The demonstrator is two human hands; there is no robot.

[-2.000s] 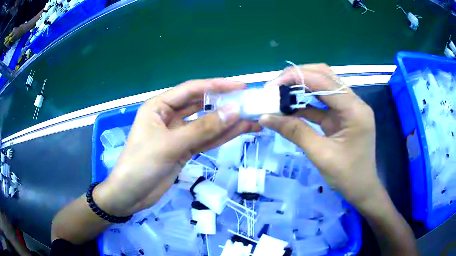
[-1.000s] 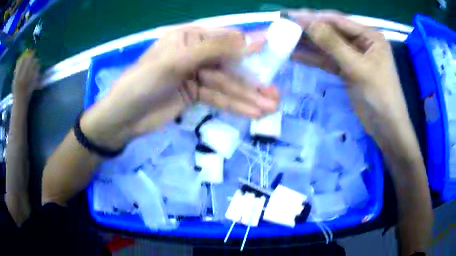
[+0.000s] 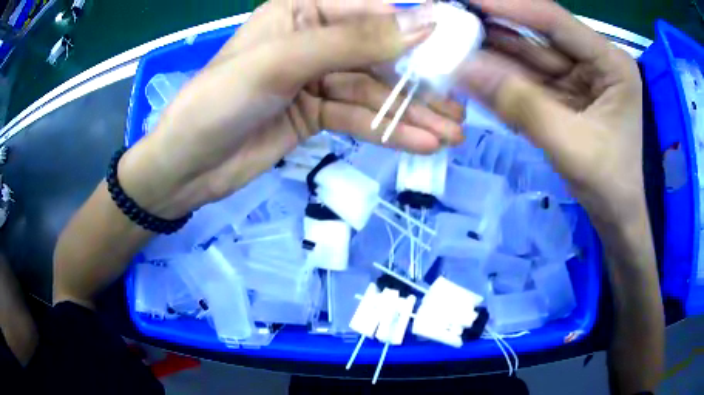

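Observation:
A white wired unit point(image 3: 444, 42) is held between both hands above the near bin, with two white wires pointing down to the left. My left hand point(image 3: 332, 73) grips its left side with thumb and fingers. My right hand point(image 3: 540, 85) holds its right end; a dark part and thin wires show near those fingers, blurred. The near blue bin point(image 3: 270, 339) holds milky housings point(image 3: 220, 289) with several wired units point(image 3: 347, 197) on top, white with black ends. I cannot tell whether a housing is on the held unit.
A second blue bin point(image 3: 670, 170) with milky pieces stands at the right. Pale metal rails point(image 3: 69, 112) and the green conveyor belt point(image 3: 104, 35) run beyond the near bin, with a small unit point(image 3: 58, 50) on the belt. Part of another person's arm point(image 3: 15, 308) shows at the lower left.
The held unit was level and lengthwise between my hands; it is now turned, with wires pointing down-left. My hands moved up in the picture. The other person's hand left the rail.

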